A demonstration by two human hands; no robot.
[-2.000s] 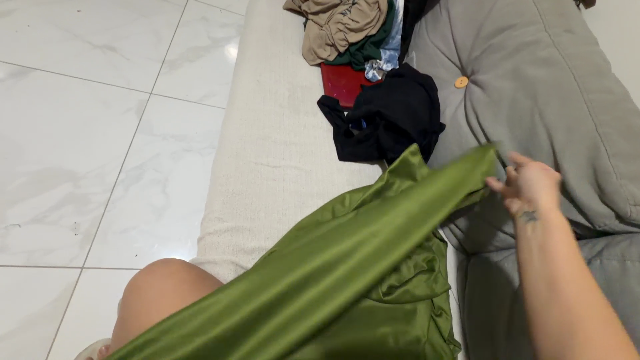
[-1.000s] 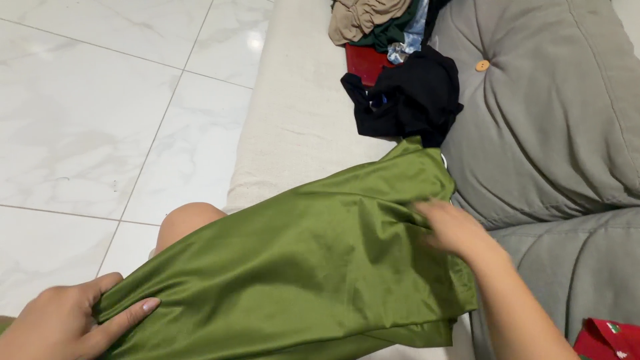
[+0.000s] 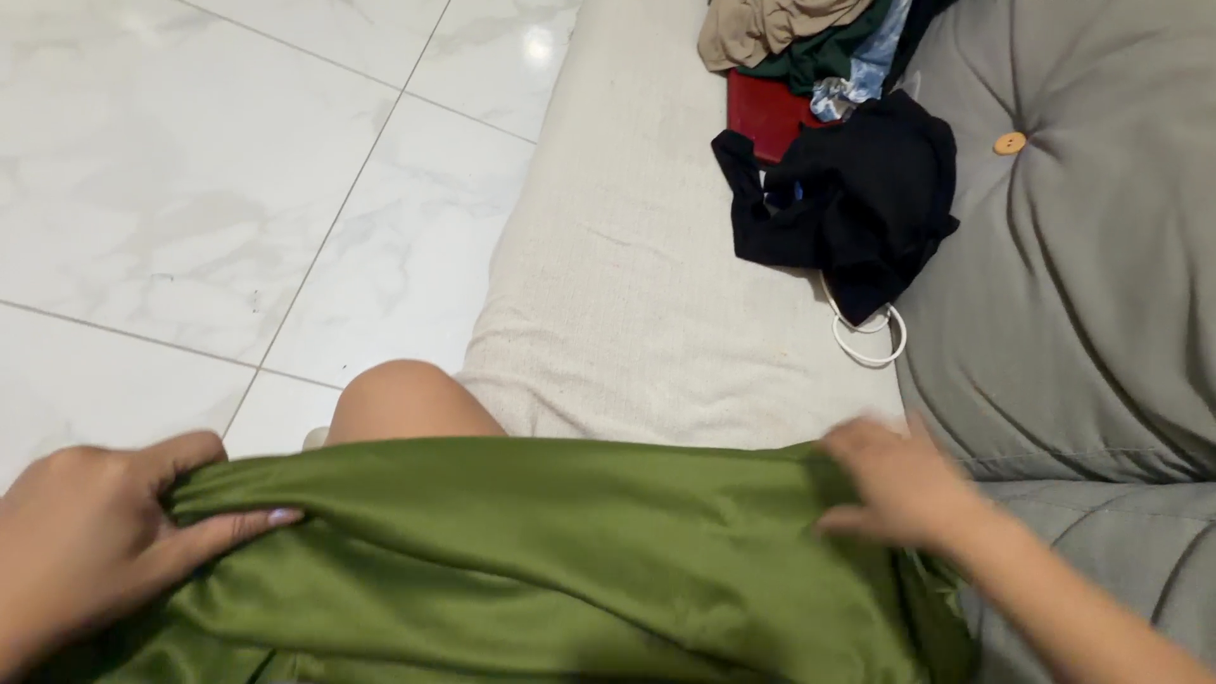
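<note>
A green satin garment (image 3: pixel 570 532) lies stretched across the lap, its upper edge running nearly level. At the left, my left hand (image 3: pixel 123 532) grips a gathered part of it between thumb and fingers. My right hand (image 3: pixel 883 484), blurred, is at the garment's right end with its fingers spread; whether it pinches the cloth cannot be told. The lower part of the garment runs out of view at the bottom.
On the beige seat (image 3: pixel 627 285) lie a black garment (image 3: pixel 855 190), a white cord loop (image 3: pixel 869 347), a red item (image 3: pixel 765 114) and a pile with a beige garment (image 3: pixel 779 28). Grey tufted cushions (image 3: pixel 1102 285) line the right; a bare knee (image 3: pixel 408 404) shows beside the tiled floor (image 3: pixel 190 190).
The green garment's far end has come away from beside the black garment and toward me, showing the white cord. My left hand keeps its grip on the cloth.
</note>
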